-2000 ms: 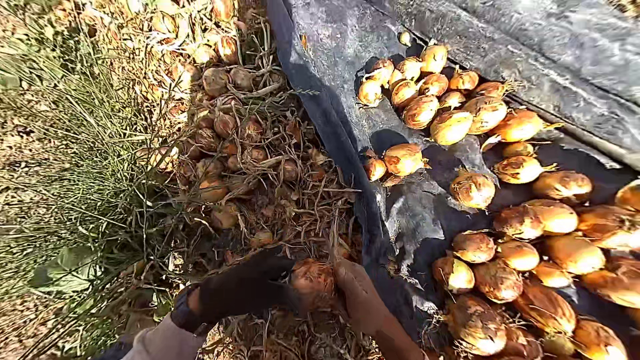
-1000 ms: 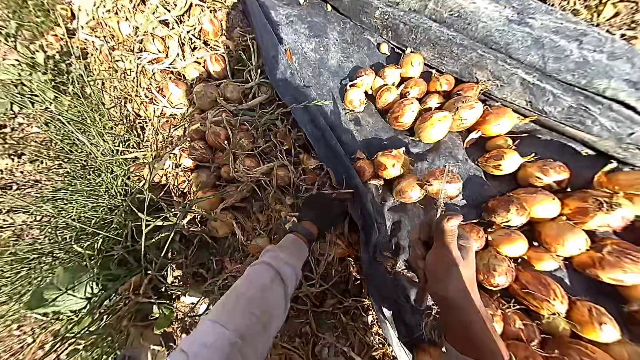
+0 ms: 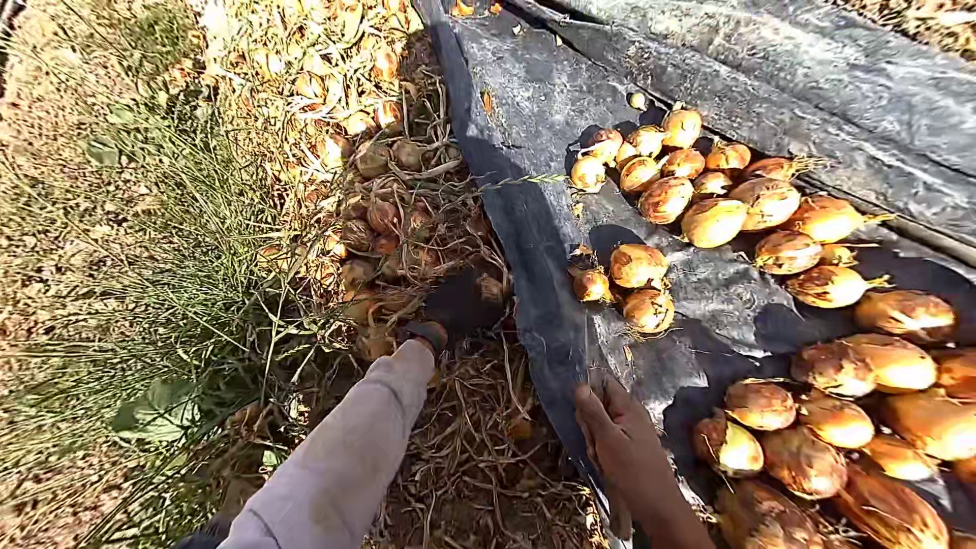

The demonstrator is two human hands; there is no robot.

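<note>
My left hand (image 3: 463, 305), in a dark glove, reaches into the shaded row of onions and dry leaves. One onion (image 3: 489, 288) is at its fingertips; shadow hides whether the fingers close on it. Bare and low over the edge of the dark sheet (image 3: 545, 305), my right hand (image 3: 621, 431) grips a thin tool (image 3: 619, 518), seemingly a knife, its narrow end pointing up. Just above that hand lies a small group of onions (image 3: 638, 265) on the sheet. Further onions (image 3: 360, 235) with withered tops lie left of the sheet.
A larger group of onions (image 3: 804, 461) covers the sheet's lower right, with another cluster (image 3: 713, 223) farther up. A raised fold (image 3: 915, 232) crosses the sheet at the right. Tall green grass (image 3: 206, 267) and a broad-leaved plant (image 3: 156, 412) stand at the left.
Two seconds ago both hands were together at an onion; now they are apart, the left among the row. An onion right of the small group on the sheet no longer shows there.
</note>
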